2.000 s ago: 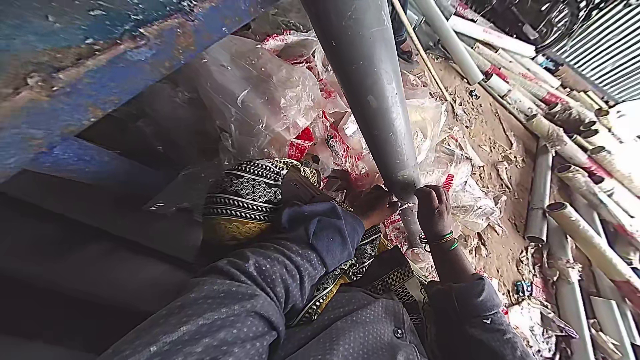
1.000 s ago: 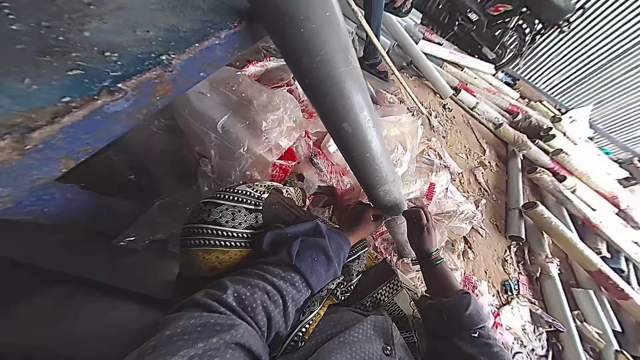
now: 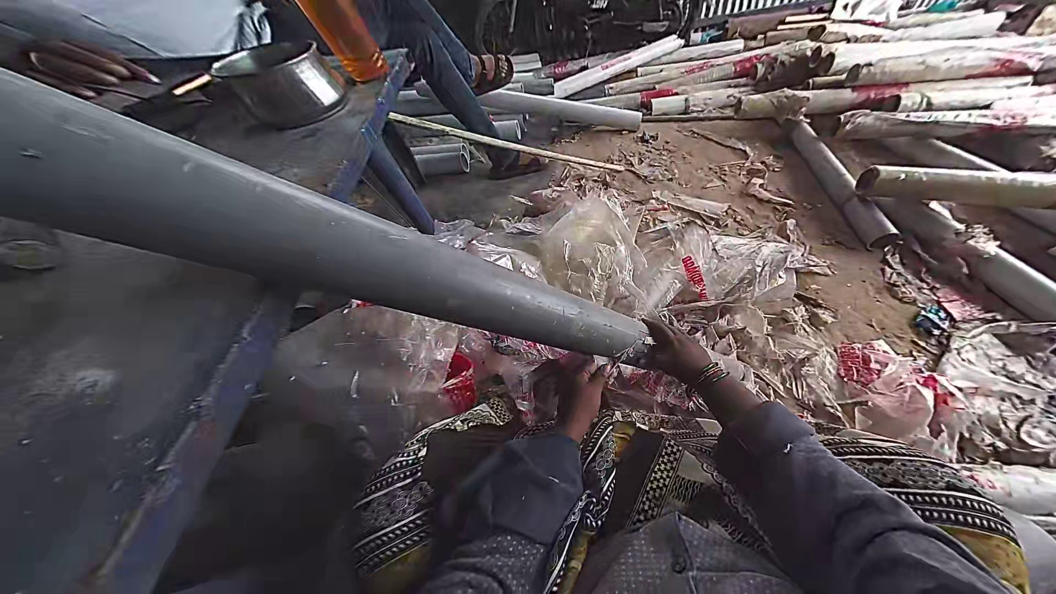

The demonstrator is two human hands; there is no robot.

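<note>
A long grey plastic pipe (image 3: 355, 247) slants from the upper left down to my hands, over the edge of a worn blue-edged table. My right hand (image 3: 676, 355), with bracelets at its wrist, grips the pipe's lower end from the right. Just below that end is my left hand (image 3: 582, 396), its fingers bent close to the pipe's underside; whether it holds the pipe or some wrapping is too unclear to tell. Crumpled clear plastic wrapping (image 3: 598, 247) with red print lies behind and around both hands.
A metal pot (image 3: 280, 82) stands on the table (image 3: 355, 140), beside another person's hand (image 3: 82, 66). That person's legs show beyond. A thin stick (image 3: 503, 140) lies across the ground. Many pipes (image 3: 949, 124) are piled at the back and right.
The view has swung, bringing the pot and another person's hand into sight. The pipe now lies more sideways across the picture. My hands remain at its lower end.
</note>
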